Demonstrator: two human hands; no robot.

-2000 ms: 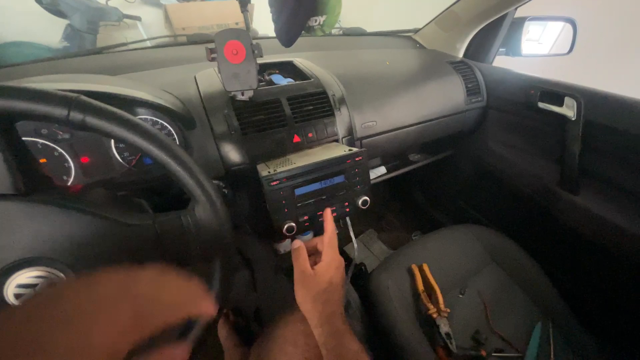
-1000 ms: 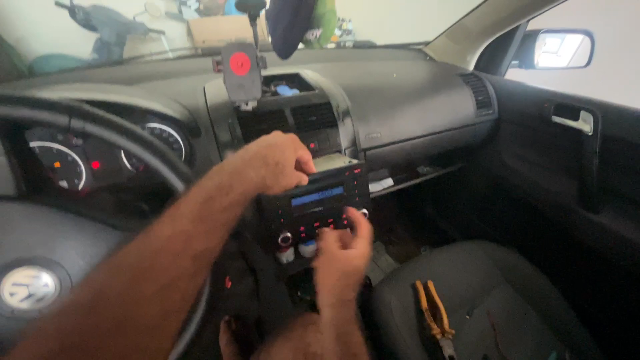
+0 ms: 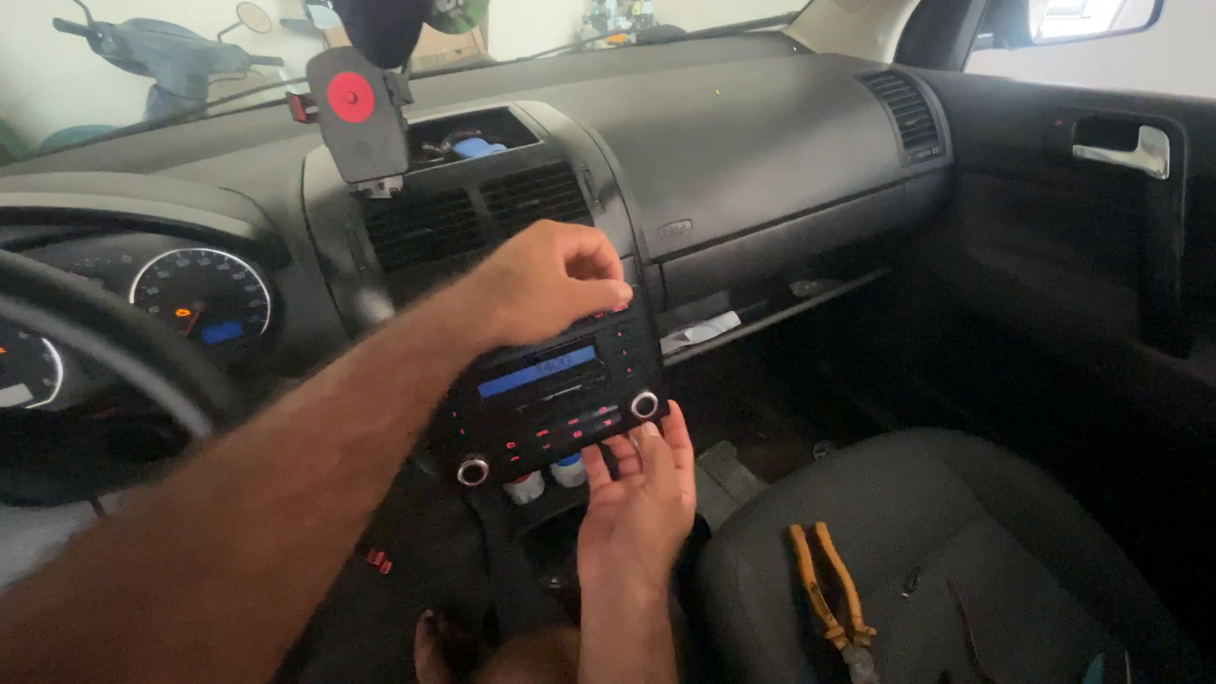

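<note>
A black car radio with a lit blue display, red-lit buttons and two silver-ringed knobs sits tilted at the centre console, below the air vents. Coming from the lower left, my left hand reaches over the top of the radio, its fingertips at the upper right corner. My right hand is palm up under the lower right corner, with fingers against the bottom edge and the thumb near the right knob. The radio's rear and any wiring are hidden.
The steering wheel is at the left. A phone holder hangs before the dashboard. Combination pliers with yellow handles lie on the passenger seat. White paper rests on the open shelf. Bottles stand below the radio.
My left hand, low by the steering wheel two seconds ago, has moved up to the radio's top. My right hand has gone from the front buttons to beneath the lower right corner.
</note>
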